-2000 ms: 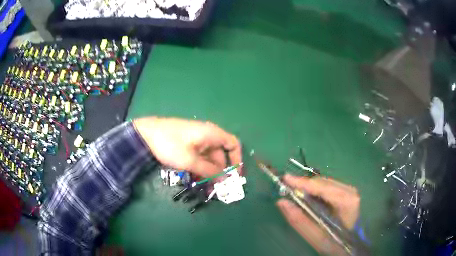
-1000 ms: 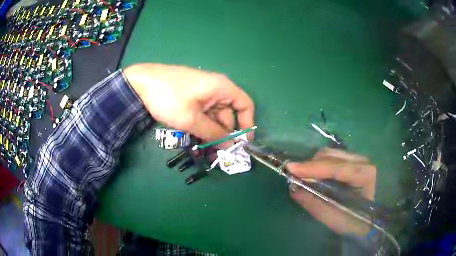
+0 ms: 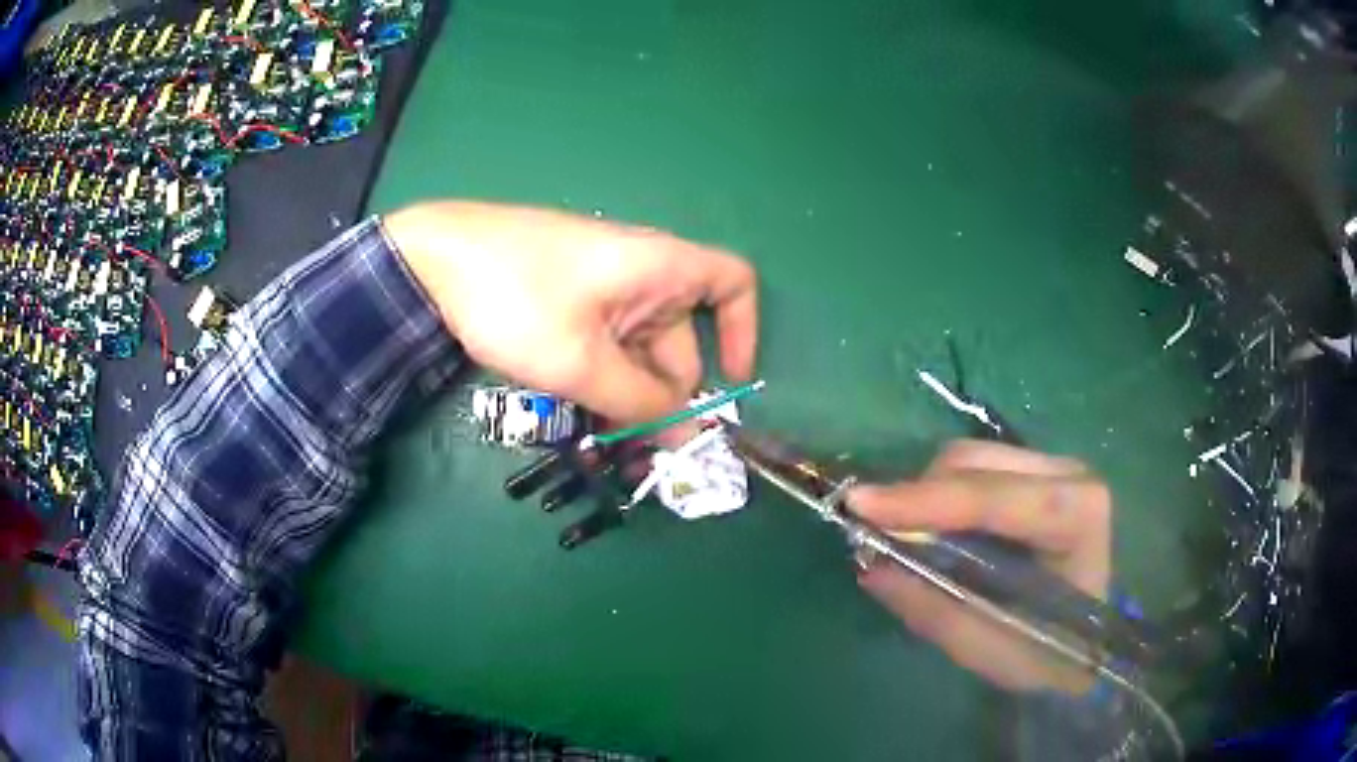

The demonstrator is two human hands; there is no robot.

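Observation:
A white plastic housing [image 3: 703,484] lies on the green mat in the middle. A green lead wire [image 3: 677,414] runs slantwise just above it. A small circuit board [image 3: 521,417] with a blue part and dark cylinders lies left of the housing, partly under my left wrist. My left hand [image 3: 595,305] is over the board and housing, its fingertips pinching at the housing's upper edge by the wire; what exactly they grip is partly hidden. My right hand [image 3: 990,558] holds the soldering iron [image 3: 804,484] like a pen, with its tip at the housing's upper right edge.
Rows of circuit boards [image 3: 112,164] lie on a black mat [image 3: 290,186] at the left. A short white lead [image 3: 953,393] lies on the mat above my right hand. Scrap leads [image 3: 1228,462] are scattered along the right side.
Since two seconds ago the view has tilted down and the black tray has left it. The iron's tip has moved left onto the housing. Little differs from one second ago.

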